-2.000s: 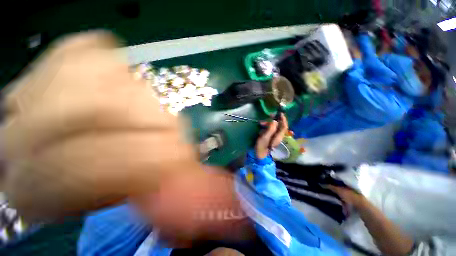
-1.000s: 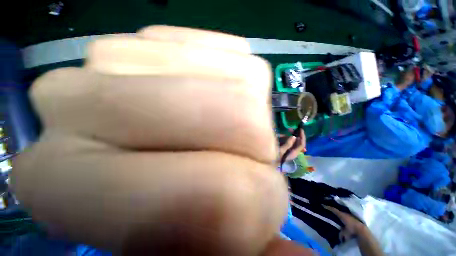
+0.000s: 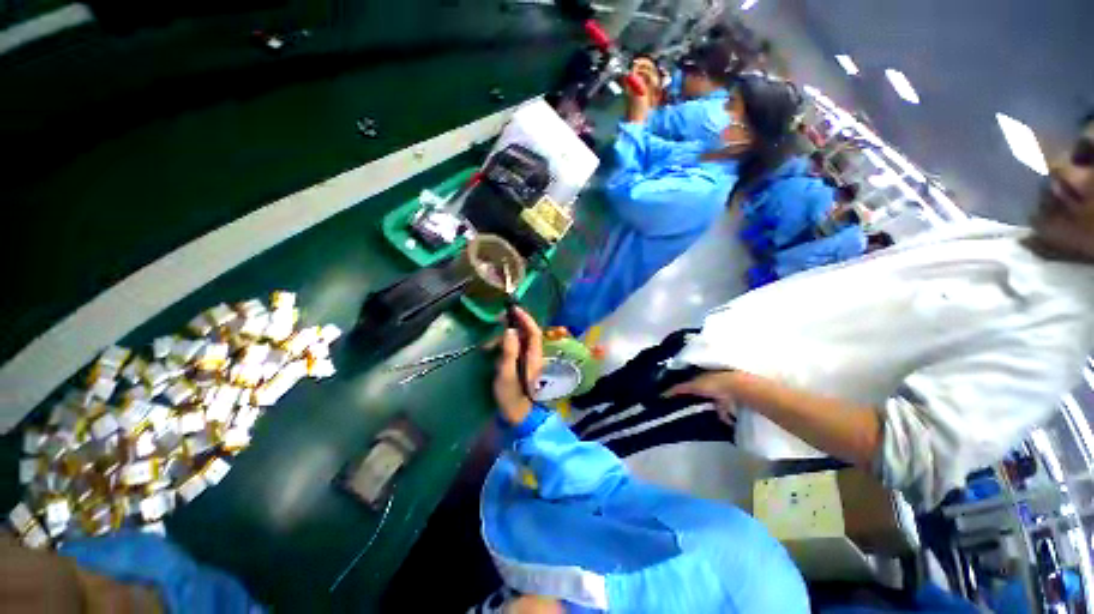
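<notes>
My right hand [image 3: 518, 369] holds the black soldering iron [image 3: 516, 319] like a pencil, its tip at the round brown pot [image 3: 490, 266]. My left hand [image 3: 38, 583] is at the bottom left corner, mostly cut off; its fingers do not show. Thin metal tweezers [image 3: 437, 359] lie on the green bench left of my right hand. The grey-brown fixture [image 3: 382, 462] lies flat below them, with a pale strand of solder wire [image 3: 364, 547] near it. A loose pile of white cells with yellow-orange ends [image 3: 168, 414] lies at the left.
A black block [image 3: 412, 305] stands between the pile and the green tray [image 3: 401, 227]. Beyond are a white box [image 3: 554, 146], a yellow square [image 3: 547, 221] and the belt rail [image 3: 228, 206]. A green-cased fan [image 3: 564, 369] sits by my right wrist. A person in white [image 3: 888, 348] stands close right.
The view has swung, showing more of the workshop. My left hand, which filled much of the view, has dropped to the bottom left corner, uncovering the pile and fixture. My right hand still holds the iron.
</notes>
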